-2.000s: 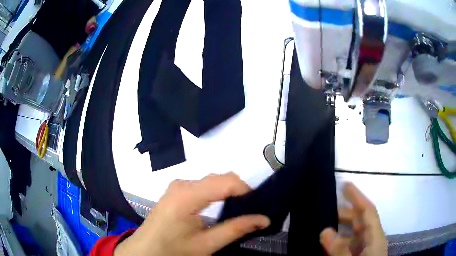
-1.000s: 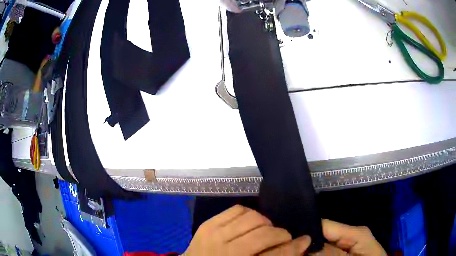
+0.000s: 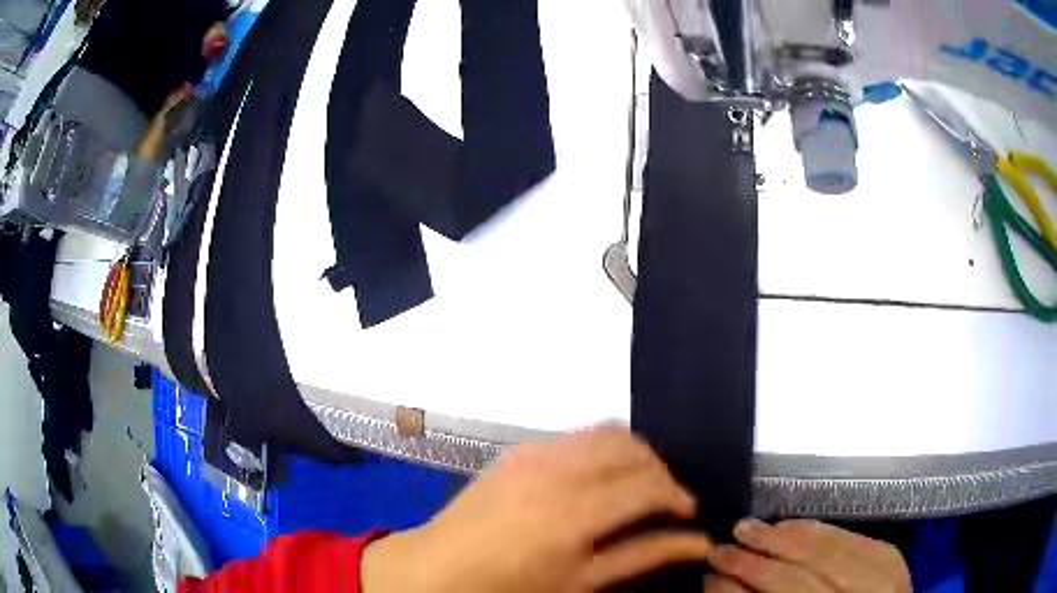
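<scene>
A long black fabric strip (image 3: 698, 301) runs straight from under the presser foot (image 3: 740, 125) of the white sewing machine (image 3: 927, 46) down over the table's front edge. My left hand (image 3: 568, 510) lies over the strip's left side at the edge, its fingers on the fabric. My right hand (image 3: 806, 558) grips the strip's right side at the bottom, fingertips close to my left hand's. The strip's lower end is hidden by my hands and the frame's edge.
More black strips (image 3: 249, 255) lie curved on the left, with a folded strip (image 3: 464, 174) beside them. Green-yellow scissors (image 3: 1008, 220) lie right of the needle. A ruler strip (image 3: 904, 496) lines the front edge. A clear container (image 3: 87, 162) and red-yellow scissors (image 3: 114, 299) are far left. Blue crates (image 3: 348, 498) are below.
My hands first moved from the tabletop down past the front edge, drawing the strip out straight. Now my left hand lies higher, partly over the edge. The camera view has shifted too.
</scene>
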